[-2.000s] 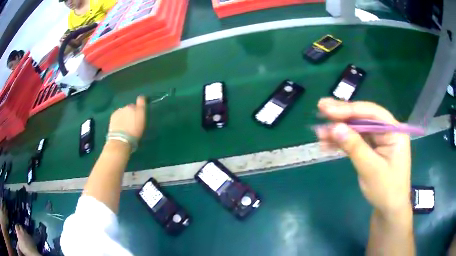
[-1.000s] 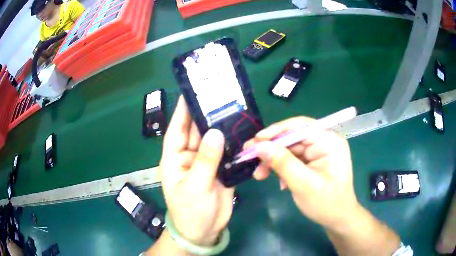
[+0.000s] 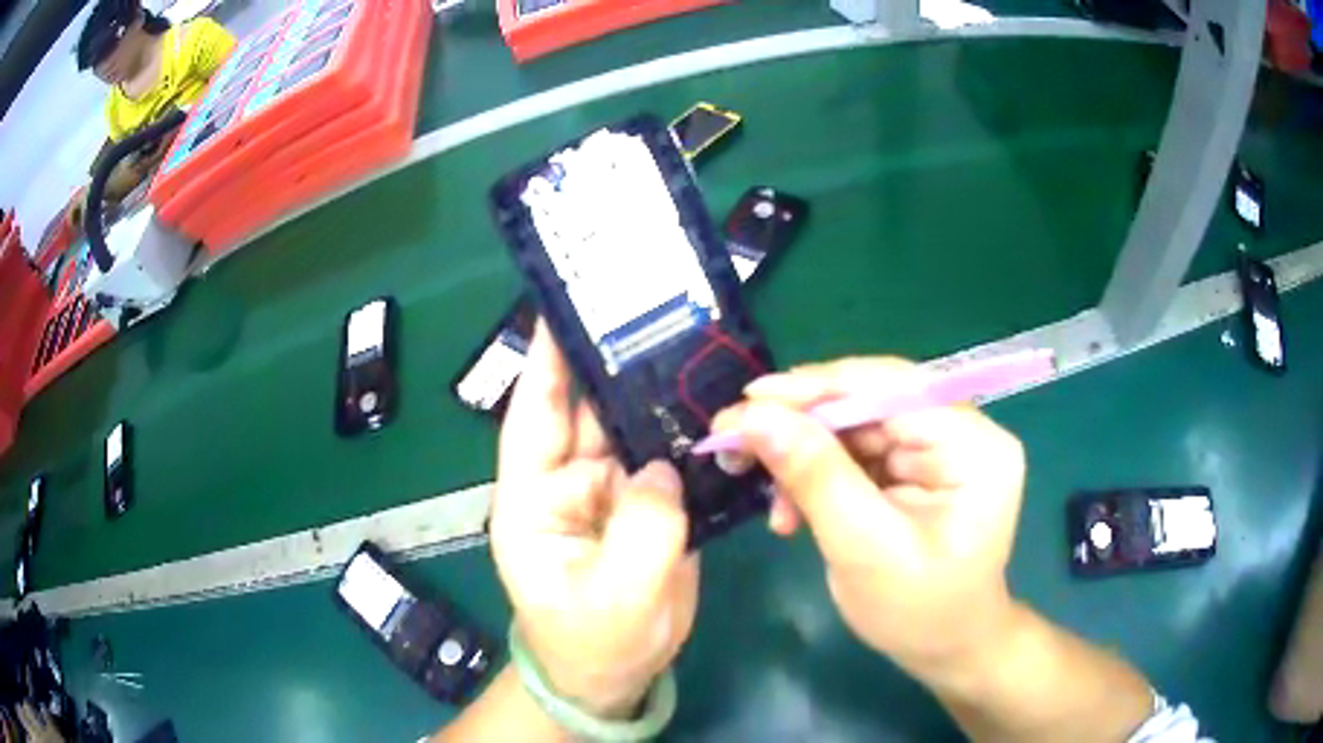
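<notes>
My left hand [image 3: 595, 559] holds an open black phone housing [image 3: 627, 290] up in front of me, with its thumb on the lower dark end. The housing has a white panel at its upper part, a blue strip along the panel's lower edge and a curved red wire [image 3: 697, 363] below it. My right hand [image 3: 907, 530] holds pink tweezers [image 3: 929, 395], their tip at the dark end beside small gold spots. A round silver speaker is partly visible by my right fingertips. The tweezer tip's exact contact is too small to tell.
More phone housings lie on the green belt [image 3: 276, 378] behind, one partly hidden by the held one. Two lie on the near worktop, left [image 3: 414, 621] and right [image 3: 1142, 530]. A yellow-framed phone [image 3: 707, 131], red-orange trays [image 3: 298, 138], a grey post [image 3: 1183, 189] and a person in yellow are beyond.
From the reach over the belt, both hands came together around a housing. In the last second the tweezer tip moved slightly up, my left thumb shifted lower, and the belt phones moved left.
</notes>
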